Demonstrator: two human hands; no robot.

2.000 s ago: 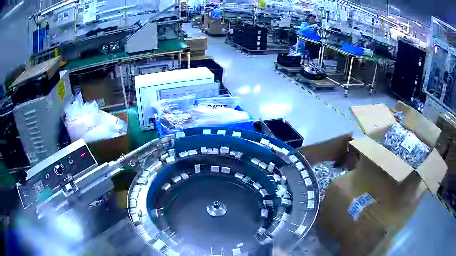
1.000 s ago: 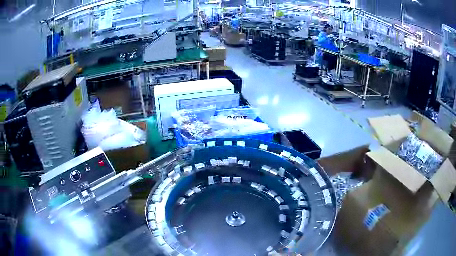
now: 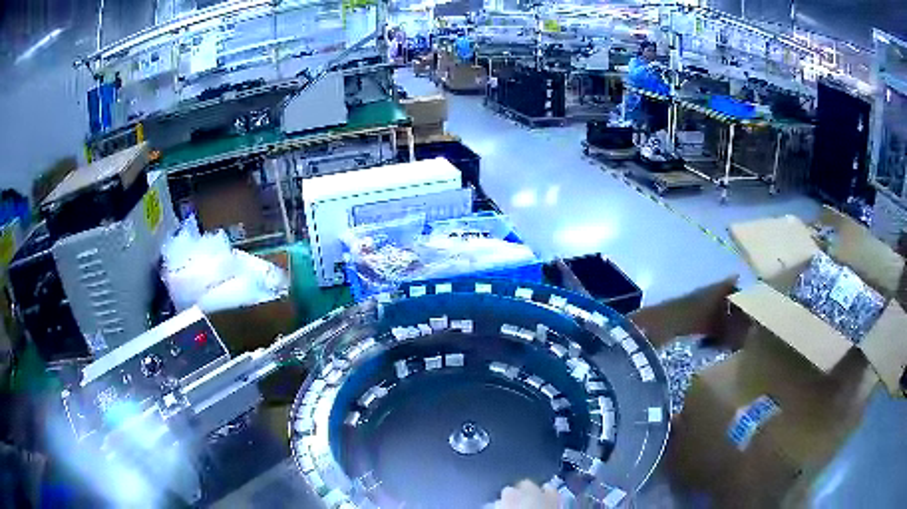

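The vibratory bowl feeder (image 3: 398, 437) fills the lower middle, with a dark floor and a central knob (image 3: 469, 437). Small white rectangular parts (image 3: 445, 360) line its spiral ledges, some with thin wire legs. A pale fingertip area of what looks like my right hand (image 3: 527, 495) shows at the bottom edge, over the near side of the bowl. It is small, blurred and cut off, so its grip cannot be told. My left hand is not in view. The linear feed track (image 3: 261, 360) runs left from the bowl.
The control panel (image 3: 149, 363) is at left, below a louvred machine (image 3: 99, 273). A blue bin of clear bags (image 3: 517, 275) and a white cabinet (image 3: 383, 181) stand behind the bowl. An open carton (image 3: 761, 383) holding silvery bags is at right. A person in blue (image 3: 641, 84) is far back.
The scene shifted right and down in the view, then settled. Parts on the bowl ledges have changed positions. The pale hand tip shows more at the bottom edge and lies further left than one second ago.
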